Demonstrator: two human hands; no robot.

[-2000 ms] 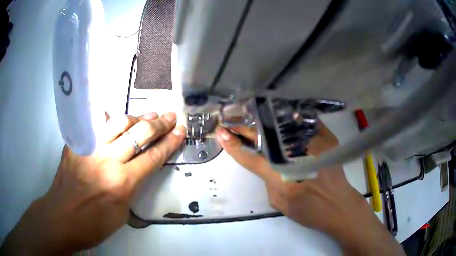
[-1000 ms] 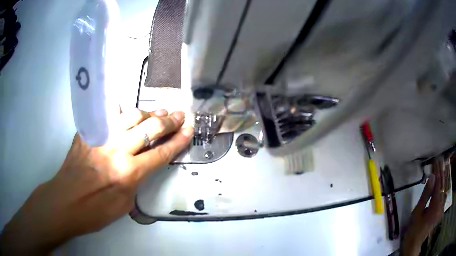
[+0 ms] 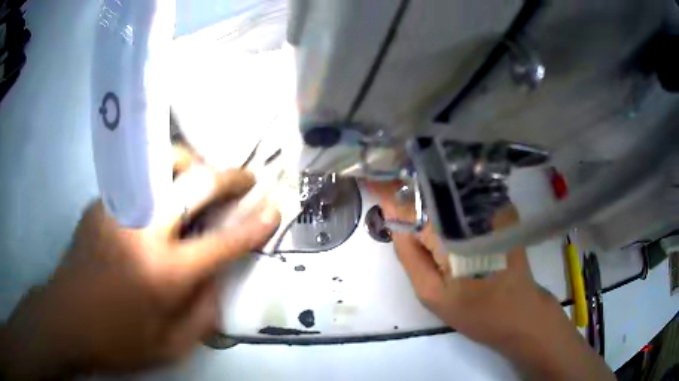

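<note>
A pale cloth (image 3: 234, 97), washed out by lamp glare, lies left of and behind the presser foot (image 3: 319, 186). My left hand (image 3: 167, 253) is blurred, with its fingers bent at the cloth's near edge, left of the silver needle plate (image 3: 339, 223). Glare hides whether the fingers pinch the cloth. My right hand (image 3: 465, 294) reaches in from the right below the tension assembly (image 3: 480, 182). Its fingertips are partly hidden behind the machine parts, right of the foot, so I cannot tell if they hold anything.
The white-grey machine head (image 3: 447, 67) fills the upper right. The lit lamp (image 3: 123, 111) stands at the left. A yellow-handled screwdriver (image 3: 575, 283), a red-handled tool (image 3: 558, 183) and dark snips (image 3: 593, 298) lie at the right. The machine bed's dark edge (image 3: 357, 338) runs below.
My right hand has come back from the far right to the needle area. The dark brown piece is out of view and pale cloth shows there. My left hand's fingers have lifted and bent.
</note>
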